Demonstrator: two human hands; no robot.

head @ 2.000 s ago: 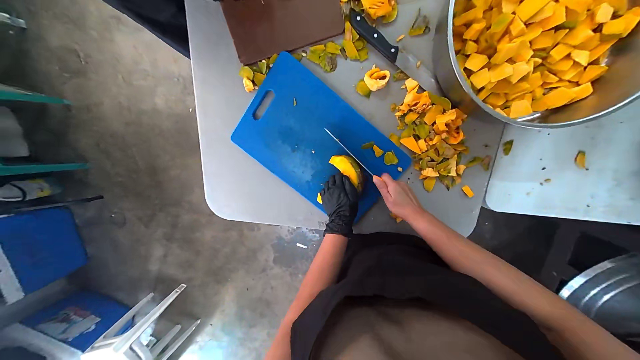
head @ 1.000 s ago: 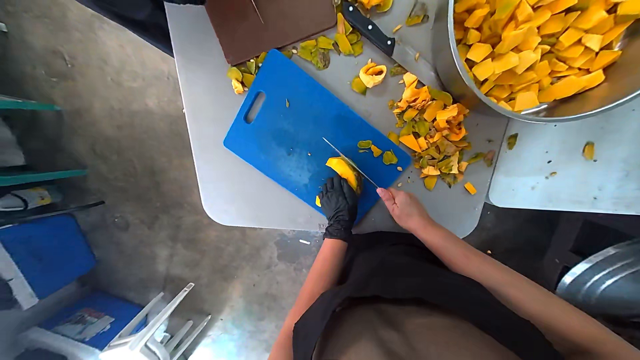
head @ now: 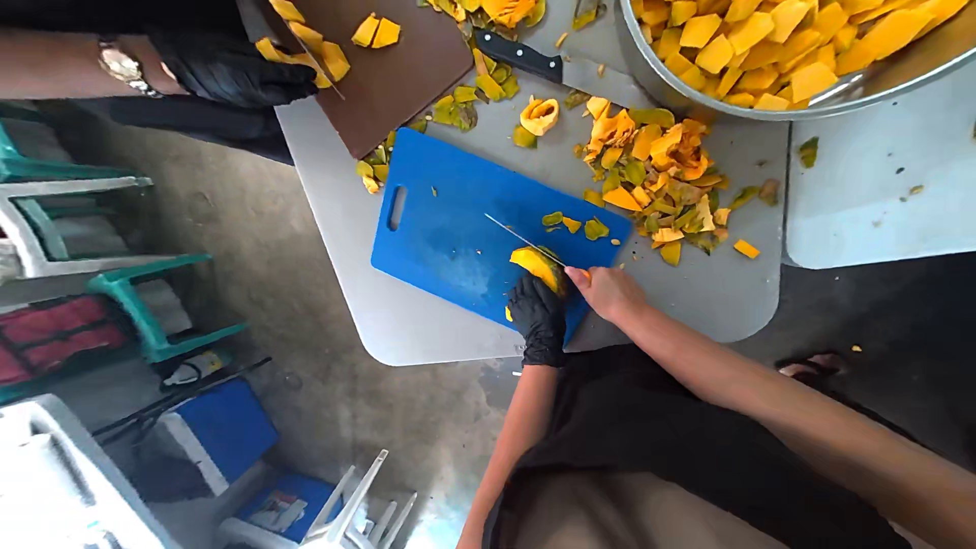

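My left hand, in a black glove, holds a piece of squash with some green rind near the right end of a blue cutting board. My bare right hand grips a knife by its handle. The thin blade lies along the squash's upper right side, its tip pointing up and left. A few rind scraps rest on the board just above the blade. A small yellow bit shows at the left edge of my glove.
A pot of cut squash stands at upper right. Beside it are a black-handled knife and a heap of peelings. At upper left, another person's gloved hand is by squash pieces on a brown board. Plastic chairs stand left.
Another person's gloved hand and forearm have come into view over the brown board, with squash pieces there. My hands stay at the same squash piece. The view has shifted.
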